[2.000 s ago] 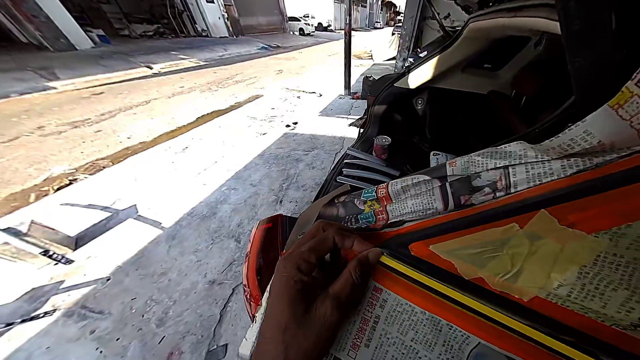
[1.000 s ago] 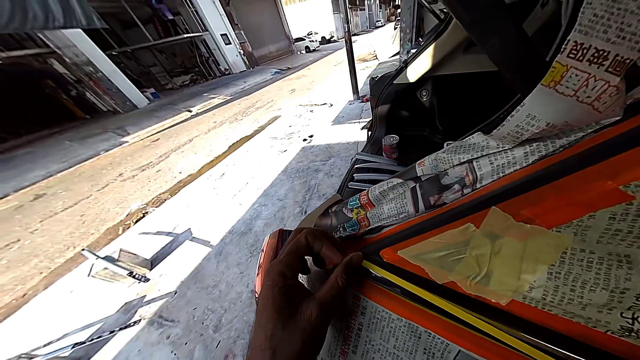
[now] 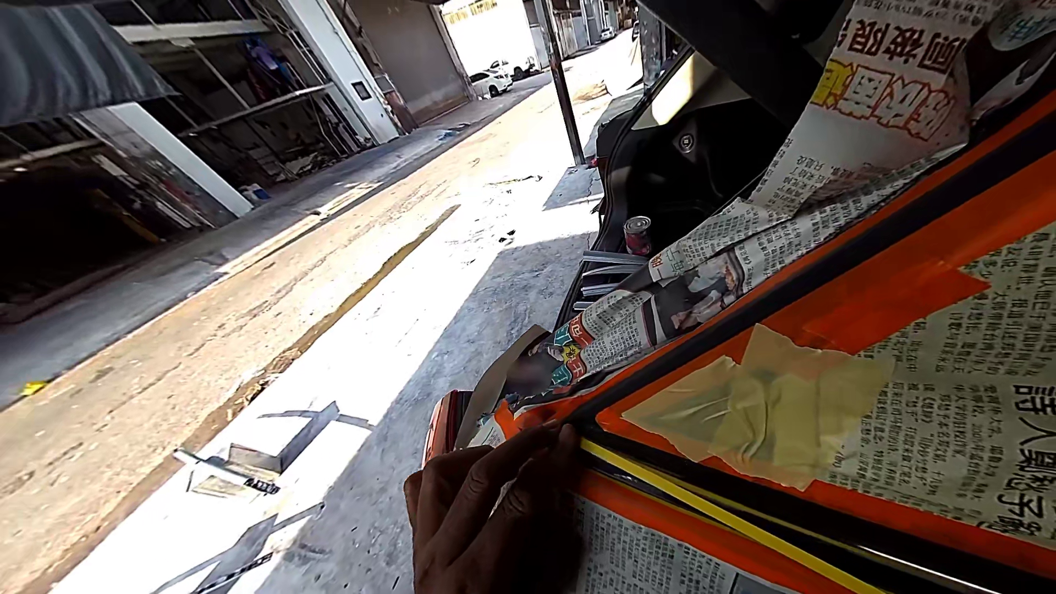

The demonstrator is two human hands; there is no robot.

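My left hand (image 3: 499,516) is at the bottom centre, its fingers bent and its fingertips closed at the near end of a narrow yellow strip (image 3: 709,503). This strip runs down to the right along black trim, between orange-masked edges of a vehicle body. Just right of the fingertips, crumpled pale yellow masking tape (image 3: 767,404) lies over orange tape (image 3: 883,305) and newspaper (image 3: 932,445). More newspaper (image 3: 874,124) is bunched along the upper edge. My right hand is out of view.
Beyond the newspaper is the vehicle's dark open rear (image 3: 693,173), with a can (image 3: 637,235) and grey strips (image 3: 610,268) by its edge. A metal pole (image 3: 563,91) stands behind. Folded metal pieces (image 3: 272,454) lie on the concrete at left.
The view has tilted and swung, showing more of the buildings at left. My left hand stays at the near end of the yellow strip throughout.
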